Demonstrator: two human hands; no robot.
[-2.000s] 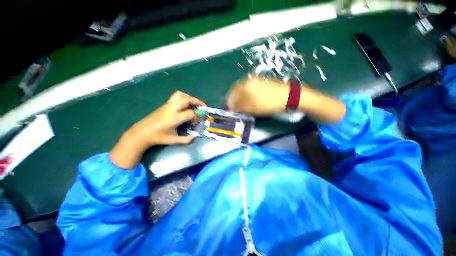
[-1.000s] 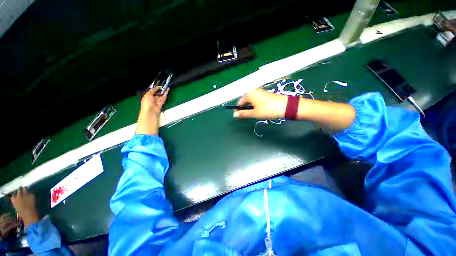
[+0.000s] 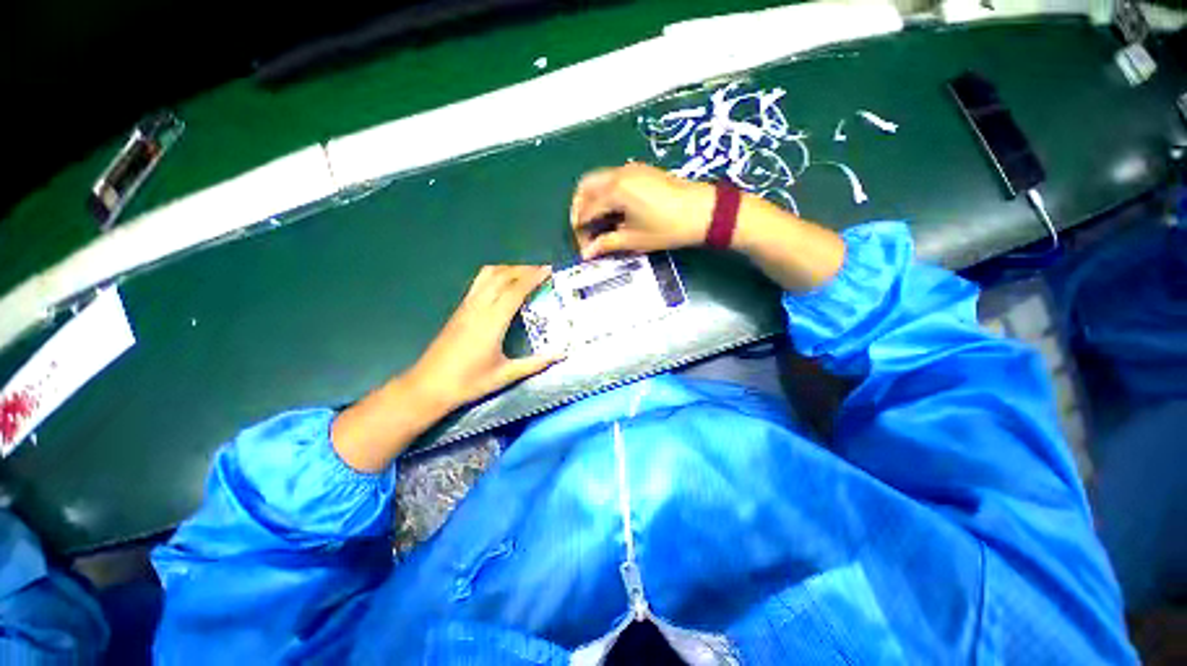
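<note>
An open phone unit (image 3: 618, 302) lies near the front edge of the dark green bench, its inside white and silvery with a dark right end. My left hand (image 3: 501, 325) grips its left end between thumb and fingers. My right hand (image 3: 638, 212), with a dark red wrist band (image 3: 724, 216), is curled over the phone's upper edge. A small dark part of the thin tool shows between its fingers; its tip cannot be made out. A loose pile of curly white strips (image 3: 729, 130) lies just beyond my right hand.
A black phone (image 3: 997, 134) with a white cable (image 3: 1044, 219) lies at right. A white sheet with red marks (image 3: 65, 364) lies at left. Behind the raised white rail (image 3: 456, 141), another phone unit (image 3: 134, 169) is on the green belt. Blue sleeves of neighbouring people show at both sides.
My left hand has come back from the belt and now holds an open phone unit on the bench. My right hand has moved slightly left and up, over this phone.
</note>
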